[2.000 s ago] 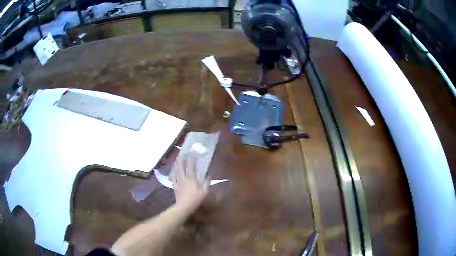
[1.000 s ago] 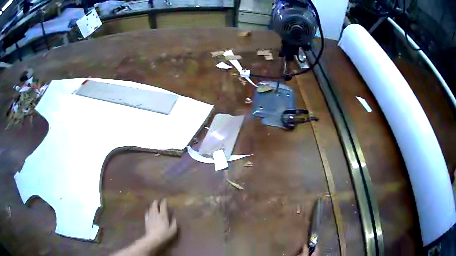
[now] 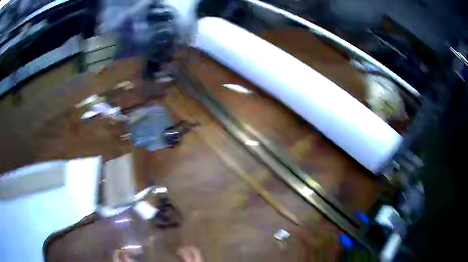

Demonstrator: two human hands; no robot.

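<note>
The view is strongly blurred. My left hand and my right hand show only as fingertips at the bottom edge; whether they hold anything cannot be told. Above them a dark looped thing, perhaps the shears, lies on the table beside white paper scraps. A flat grey slab lies at the right end of the white paper-topped panel stack. A long grey strip lies on that paper.
The cutting machine's base plate stands at upper left, its motor blurred above. A metal rail runs diagonally across the brown table. A white roll lies beyond it. More scraps lie left of the base plate.
The view has swung right, so stack and machine sit further left. The shears have left my right hand's earlier place at lower right; a dark looped thing now shows by the scraps.
</note>
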